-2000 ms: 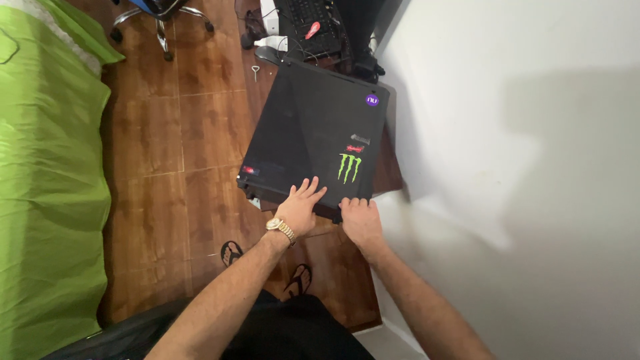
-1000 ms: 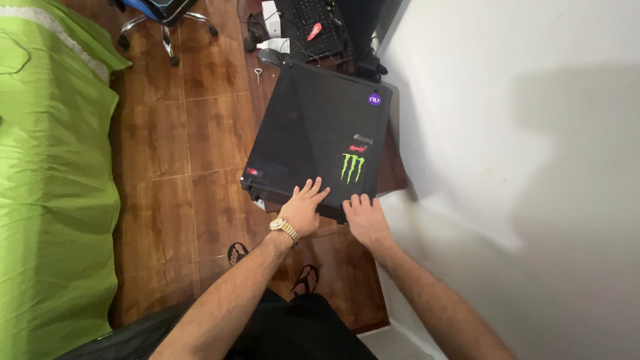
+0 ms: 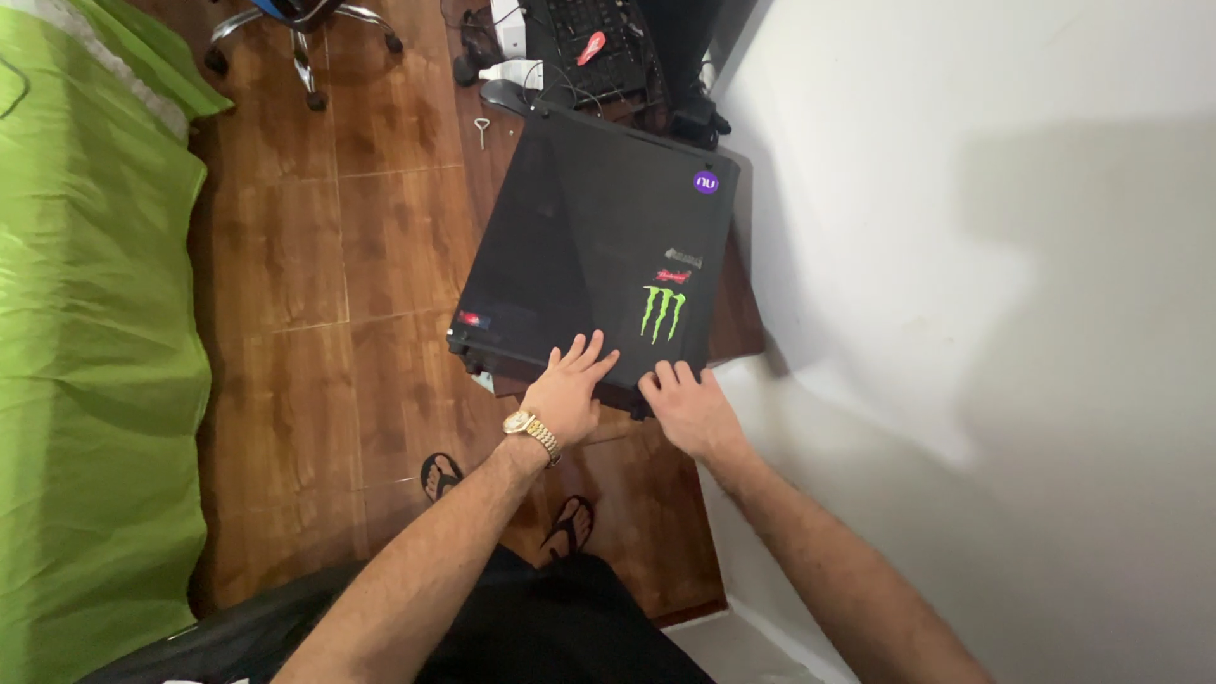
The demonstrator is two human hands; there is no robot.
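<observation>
A black computer case (image 3: 589, 228) lies on its side on a brown wooden desk (image 3: 736, 313), with stickers on its dark side panel. My left hand (image 3: 567, 391), with a gold wristwatch (image 3: 530, 432) at the wrist, rests on the panel's near edge, its fingers spread. Beside it, my right hand (image 3: 692, 404) curls its fingers over the near right corner of the case; whether they grip the panel or only rest on it cannot be told. The thumb of that hand is mostly hidden.
Past the case lie a black keyboard (image 3: 594, 47), a white tube (image 3: 513, 73), cables and a small metal key-like tool (image 3: 482, 131). A white wall (image 3: 883, 237) stands close on the right. On the left are a bed with a green cover (image 3: 95, 361) and a wheeled chair (image 3: 302, 47).
</observation>
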